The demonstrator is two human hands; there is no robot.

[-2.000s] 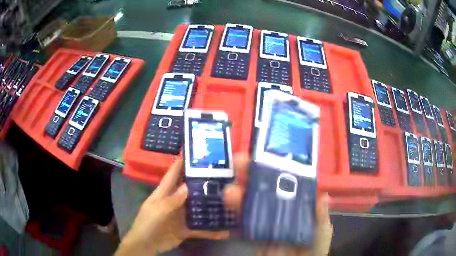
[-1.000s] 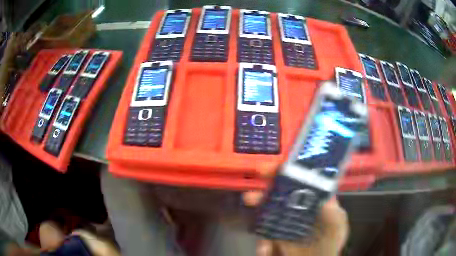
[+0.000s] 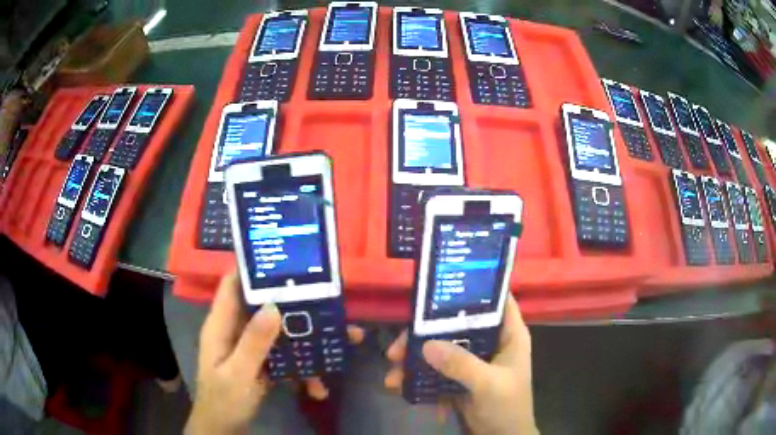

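Observation:
My left hand [image 3: 234, 361] holds a keypad phone [image 3: 289, 255] upright, its thumb on the keypad left of the navigation key. My right hand [image 3: 498, 370] holds a second keypad phone [image 3: 464, 272], its thumb over the upper keys and partly over the navigation key. Both screens are lit blue with white text lists and a highlighted line. Behind them lies the red phone tray [image 3: 332, 238] with four lit phones in the back row and three in the front row. Two front pockets are empty, and so is the back right one. The held phones partly cover two tray phones.
A tray with several lit phones [image 3: 98, 204] stands at the left, a cardboard box [image 3: 106, 55] behind it. More lit phones [image 3: 691, 212] lie in red trays at the right. A small dark object [image 3: 616, 32] lies on the green bench. Grey clothing [image 3: 736, 391] shows at lower right.
Both hands now hold phones side by side before the tray. A second ago the left hand was low at the left; the right phone was blurred and tilted. The view has shifted slightly.

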